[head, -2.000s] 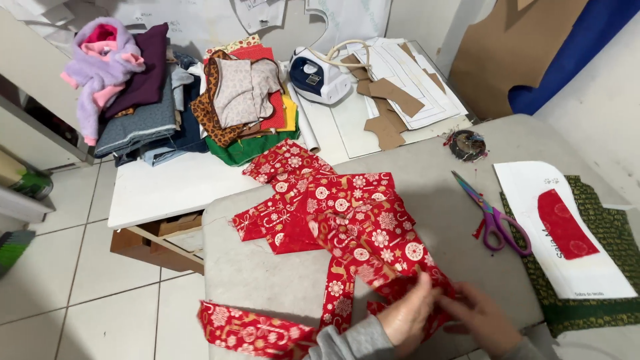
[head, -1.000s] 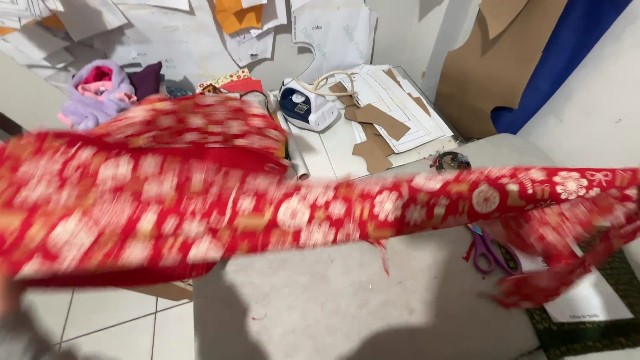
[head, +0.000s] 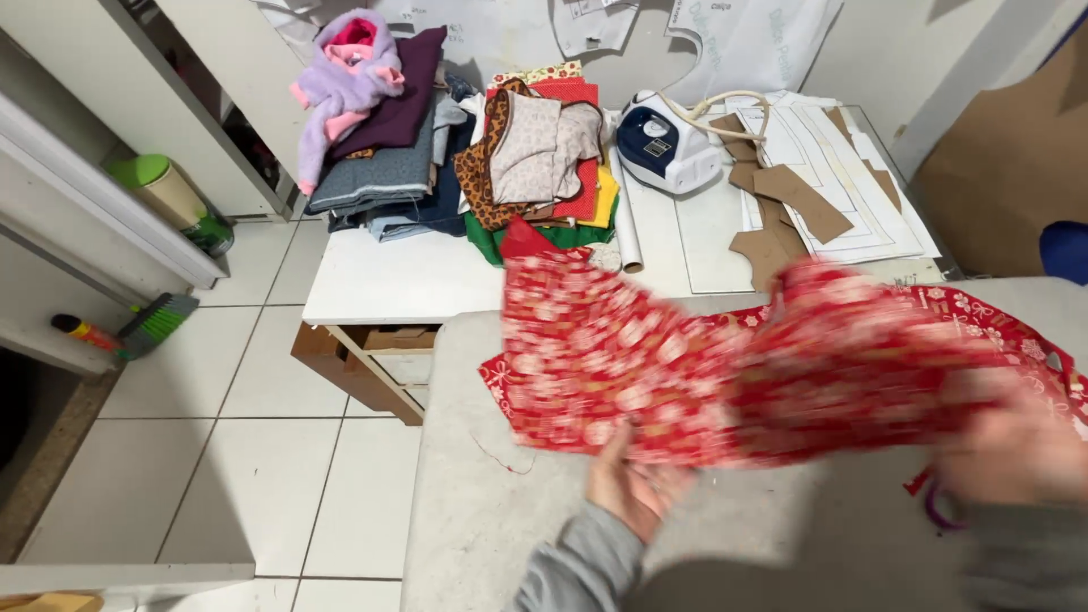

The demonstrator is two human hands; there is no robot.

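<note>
Red printed fabric (head: 612,357) stretches over the grey padded table, blurred by motion, with a long strip trailing off to the right. My left hand (head: 633,489) grips its lower edge, the thumb on top and the other fingers beneath. At the right, my right hand (head: 1016,442) is a blur against the fabric; how its fingers close cannot be made out. Part of the purple scissors handle (head: 942,506) shows just left of my right wrist. A loose red thread (head: 508,467) lies left of my left hand.
Behind the padded table (head: 450,527), a white table (head: 399,276) bears folded fabric (head: 378,183), a second fabric pile (head: 544,153), a blue and white iron (head: 667,144) and cardboard pattern pieces (head: 803,204). Tiled floor (head: 289,476) lies left, with a green brush (head: 157,323).
The red fabric, bunched on the table two seconds ago, was lifted and stretched across the view, and is now lower over the table. My left hand has come back from the far left edge.
</note>
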